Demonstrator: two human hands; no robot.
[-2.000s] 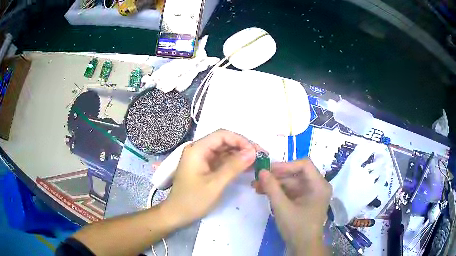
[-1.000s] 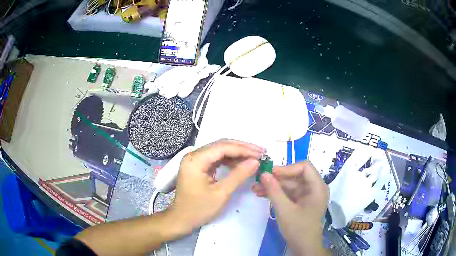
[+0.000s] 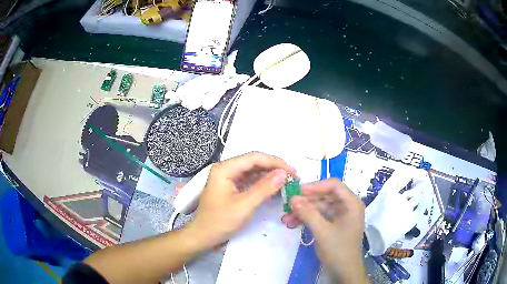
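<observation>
A small green circuit board is held upright between my two hands above the white paper. My left hand pinches at its upper end, where something tiny and silvery shows between the fingertips. My right hand grips the board's lower part between thumb and fingers. A white housing with a cord lies beside my left wrist, partly hidden by the hand. Both hands are bare.
A round dish of small silver-grey pieces is left of centre. Several circuit boards lie far left. White corded units sit behind my hands. A phone leans on the foam tray. A crumpled white glove or bag lies right.
The green board has turned so more of its face shows, still between both hands. The whole scene has shifted slightly down in view. Nothing on the bench has visibly moved.
</observation>
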